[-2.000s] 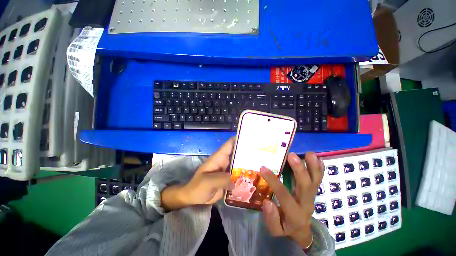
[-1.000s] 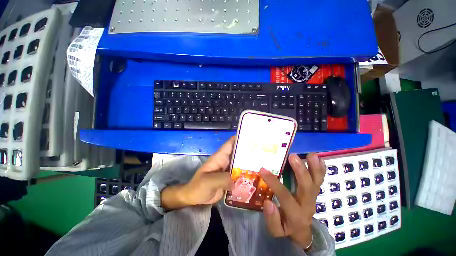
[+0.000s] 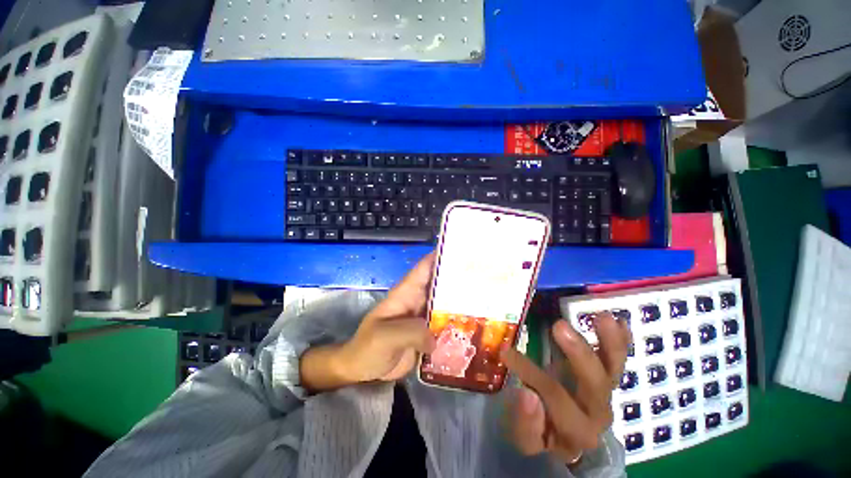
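Note:
A smartphone (image 3: 485, 289) with a pale edge is upright in front of my chest. Its screen is bright white above and orange below, with a pink figure at the lower left. My left hand (image 3: 387, 336) holds the phone by its left edge; the fingers behind it are hidden. My right hand (image 3: 569, 392) is at the phone's lower right with fingers apart. Its index fingertip is at the screen's lower right edge; I cannot tell if it touches. It holds nothing.
A black keyboard (image 3: 401, 196) and mouse (image 3: 632, 180) lie on the blue shelf behind the phone. A white parts tray (image 3: 640, 303) with dark parts is at right. More trays (image 3: 65, 187) stand at left. The perforated metal plate (image 3: 345, 33) is at the top.
My right hand has moved a little right and down, its index finger going from the screen's middle to its lower right edge. The phone has shifted slightly left and up.

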